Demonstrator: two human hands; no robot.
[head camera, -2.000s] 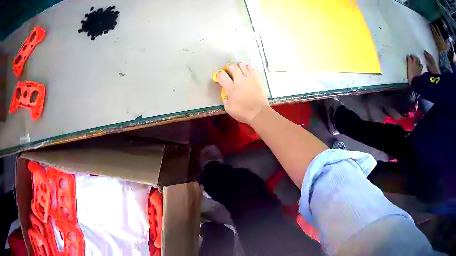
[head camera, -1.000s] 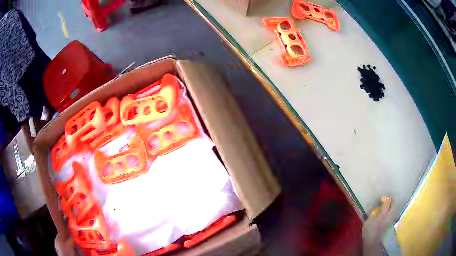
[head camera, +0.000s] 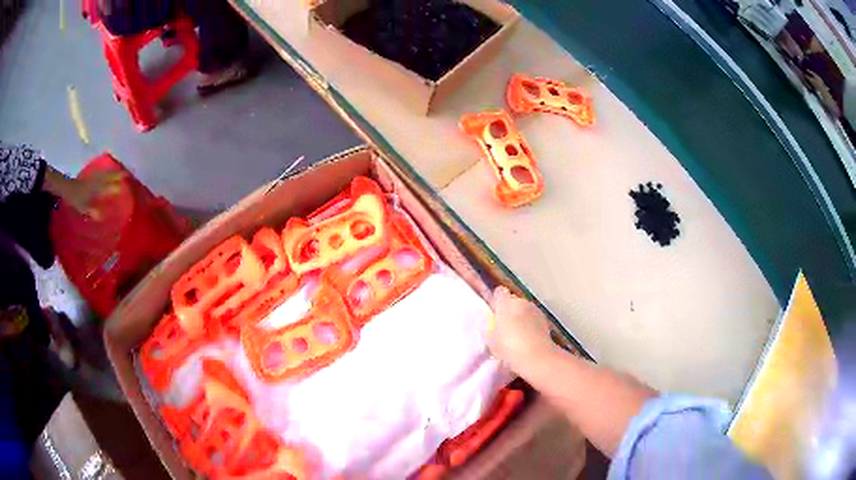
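Note:
A large open carton (head camera: 127, 352) stands beside the table edge. It holds several orange-red grip shells (head camera: 298, 345) around a white, pinkish liner sheet (head camera: 385, 375). My right hand (head camera: 518, 336) comes in from the lower right, fingers curled at the carton's table-side rim; the fingertips are partly hidden. My left hand is not in view. Two more shells lie on the table, one lengthwise (head camera: 508, 155) and one farther back (head camera: 554, 98). A loose pile of small black parts (head camera: 655, 214) lies to their right.
A small parts box (head camera: 450, 82) of dark bits stands at the table's far end. A yellow sheet (head camera: 788, 375) lies at the right. A dark green strip (head camera: 657, 84) runs behind. Red stools (head camera: 113, 230) and another person's arm (head camera: 61, 187) are at the left.
The view has swung left onto the carton. My right hand has moved from the tabletop to the carton rim. The carton now sits closer against the table edge.

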